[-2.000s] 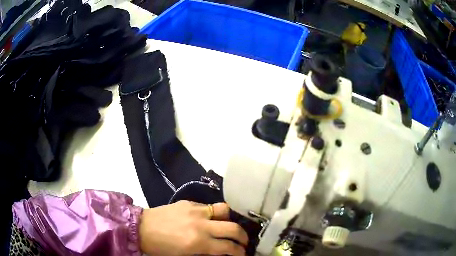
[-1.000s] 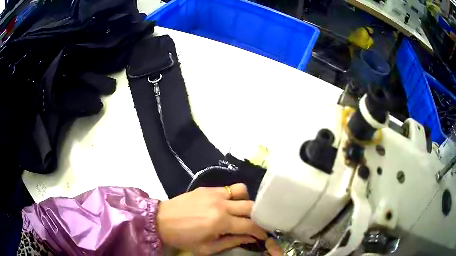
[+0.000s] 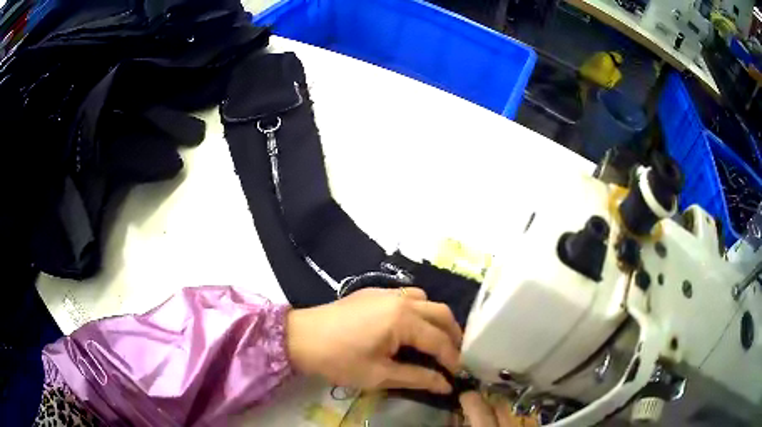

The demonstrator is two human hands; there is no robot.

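Note:
A long black zipped strip [image 3: 280, 183] lies from the table's back edge down towards the sewing machine head [image 3: 543, 292]. A metal ring [image 3: 269, 125] sits near its far end, below a flap. A black end piece with a curved zip [image 3: 368, 281] lies at its near end, partly under my left hand. My left hand [image 3: 380, 338] has bent fingers on the black fabric beside the machine head and seems to grip it. Of my right hand [image 3: 489, 413] only some fingers show at the bottom edge, close under the head; their hold is unclear. The needle area is mostly hidden.
A large heap of black work pieces [image 3: 109, 108] lies at the left. A blue plastic bin [image 3: 401, 50] stands behind the white table [image 3: 401, 150]. More blue bins [image 3: 693, 133] and another table are at the back right.
The whole view has shifted, so the machine head stands further right and lower. My left hand shows further right, its fingers more bent. Fingers of my right hand have come into view at the bottom.

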